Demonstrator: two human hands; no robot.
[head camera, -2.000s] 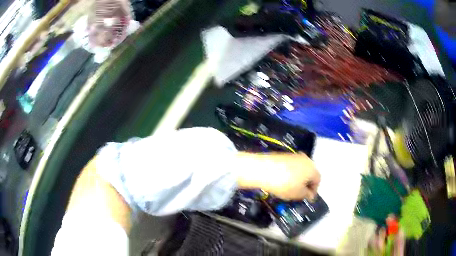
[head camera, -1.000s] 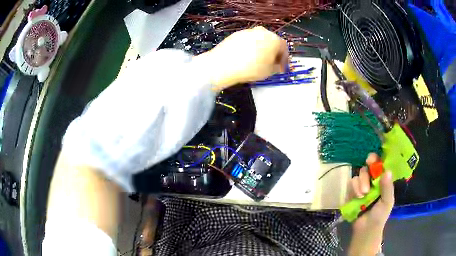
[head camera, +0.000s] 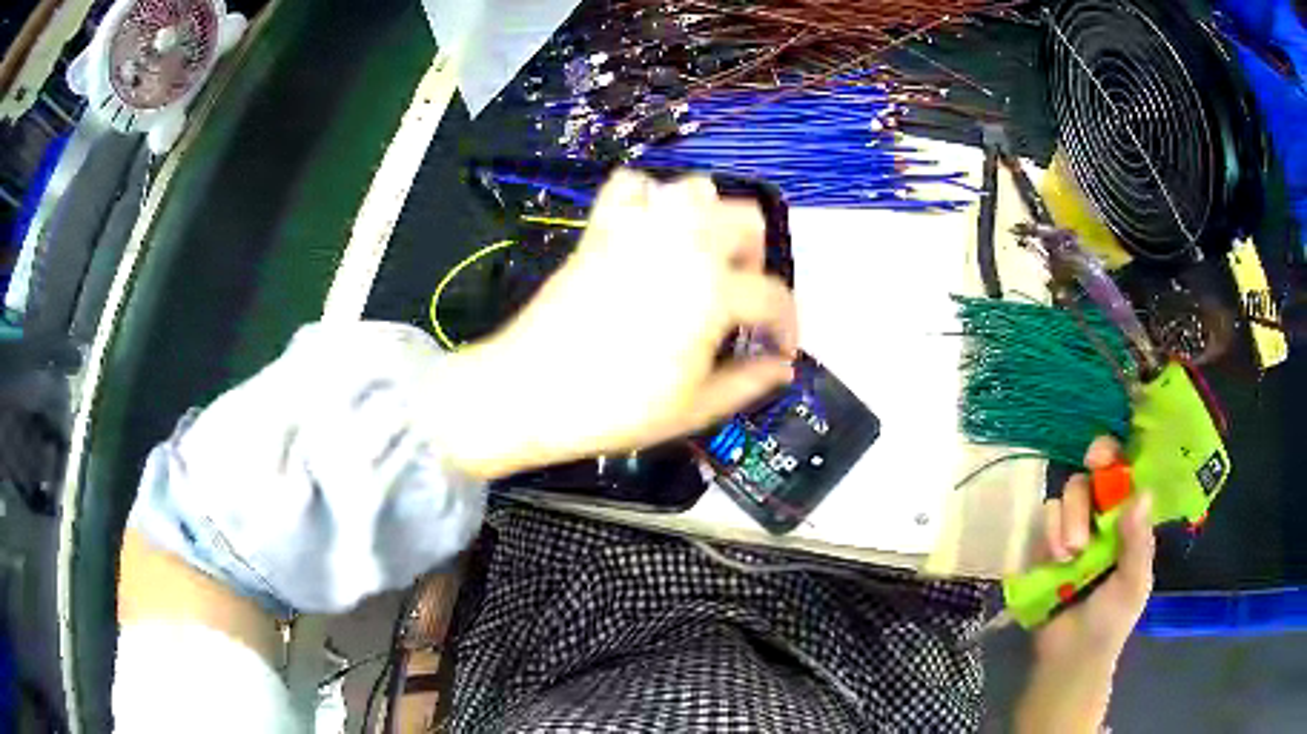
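My left hand, blurred, is over the large black housing with fingers pinched together. A blue wire sticks out beyond it to the left, and a bluish strand shows at the fingertips. Just below lies the small black housing, open side up, with a circuit board and a blue component. My hand hides much of the large housing; a yellow wire curves at its left. My right hand grips the lime-green soldering gun, its nose pointing up and left.
Blue wires and reddish-brown wires lie at the top. Dark green wires lie left of the gun on the white board. A black coil is top right. The conveyor belt and a pink-and-white fan are left.
My left hand has moved from the blue wire bundle down and left over the housings, with a blue wire now beside it. My right hand still holds the gun.
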